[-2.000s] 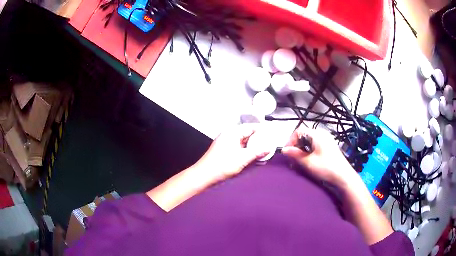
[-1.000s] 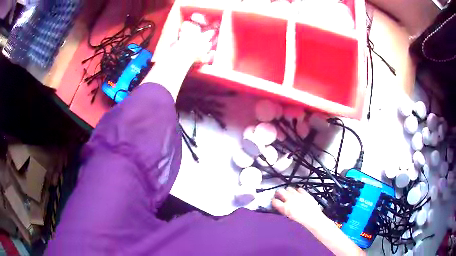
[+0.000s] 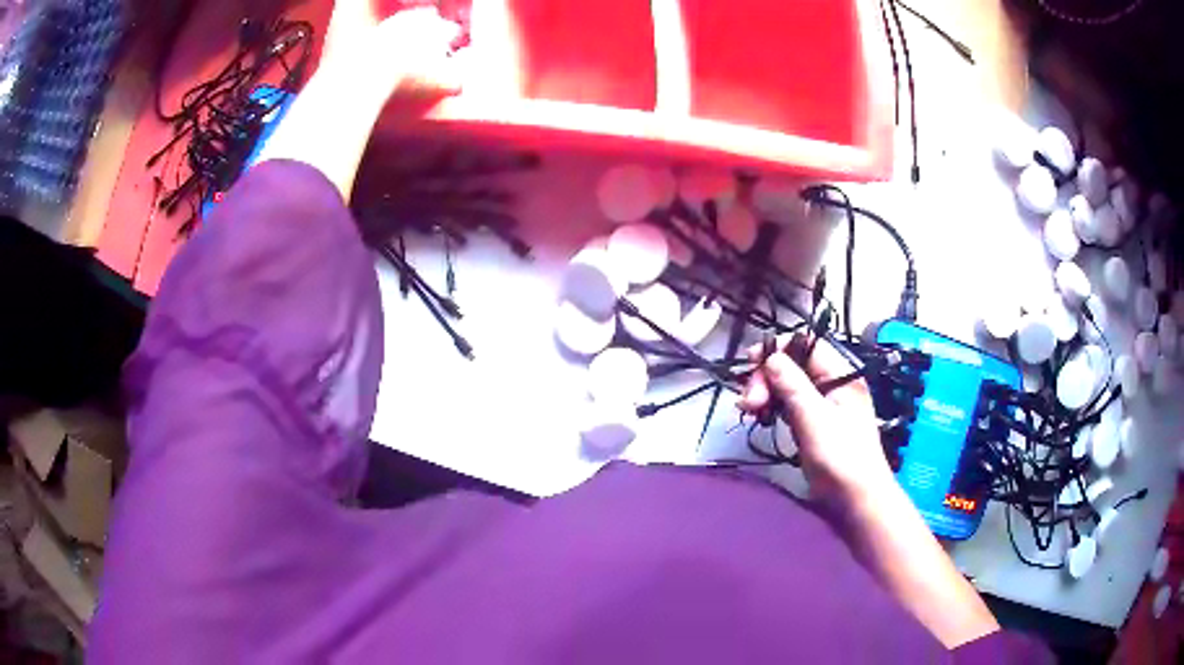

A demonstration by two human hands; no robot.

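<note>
My left hand (image 3: 413,50) reaches into the left cell of the red divided tray (image 3: 649,124); it is overexposed, and whether it holds something cannot be made out. My right hand (image 3: 812,403) pinches a black charging cable (image 3: 844,381) just left of the blue USB charging hub (image 3: 944,429). Black cables run out of both long sides of the hub. Several round white units (image 3: 618,379) cluster on the white sheet between the tray and my right hand, with cables among them.
A second blue hub (image 3: 266,111) with bunched black cables lies on the red surface at upper left, partly behind my left arm. Many white units (image 3: 1076,379) lie at the right. Loose cable ends (image 3: 435,301) lie below the tray. Cardboard (image 3: 65,455) is at lower left.
From both hands together near my body, my left hand has gone into the tray. My right hand has moved up among the cables and now pinches one. The view has shifted.
</note>
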